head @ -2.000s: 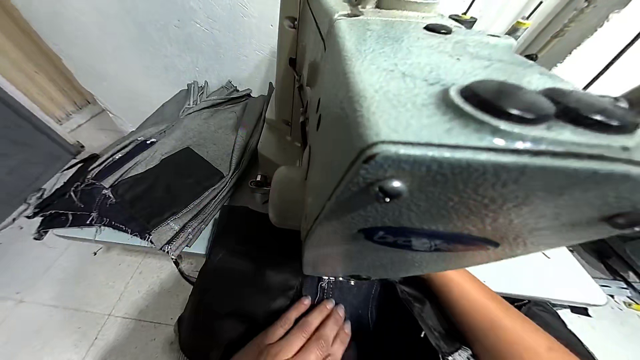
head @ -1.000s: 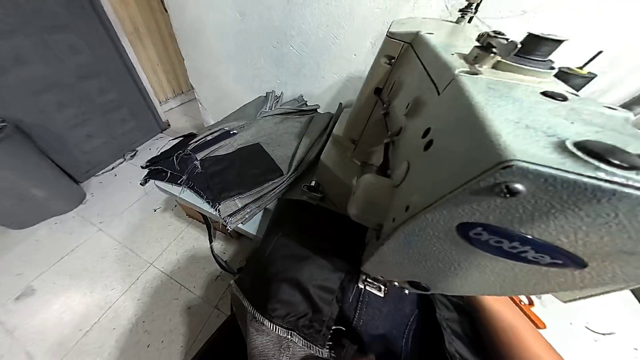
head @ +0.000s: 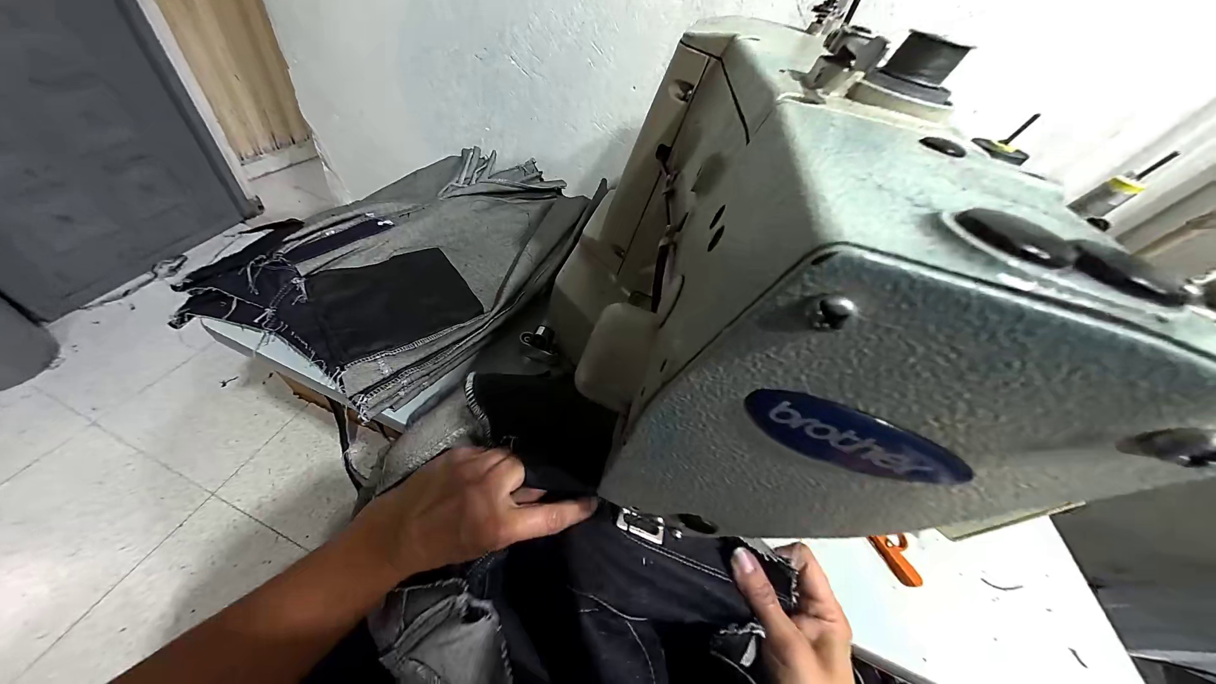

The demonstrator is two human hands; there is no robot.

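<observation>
A Brother sewing machine [head: 855,380] fills the right and centre. Dark denim garment pieces [head: 617,579] lie under its head, crossing the metal presser foot [head: 639,525]. Left of the foot, my left hand [head: 484,503] pinches the black cloth [head: 546,418], thumb and forefinger pointing towards the machine. My right hand [head: 793,608] grips the frayed edge of the denim to the right of the foot, thumb on top and fingers behind. The needle is hidden by the machine head.
Stacked grey and black denim pieces [head: 408,285] lie on a light table [head: 275,356] at the left. An orange-handled tool [head: 896,560] and thread scraps rest on the white machine table [head: 1007,608]. A thread spool [head: 926,62] stands atop the machine, near the wall.
My left hand, out of sight one second ago, now holds the black cloth left of the foot. My right hand now shows gripping the denim's edge, where only the forearm showed before.
</observation>
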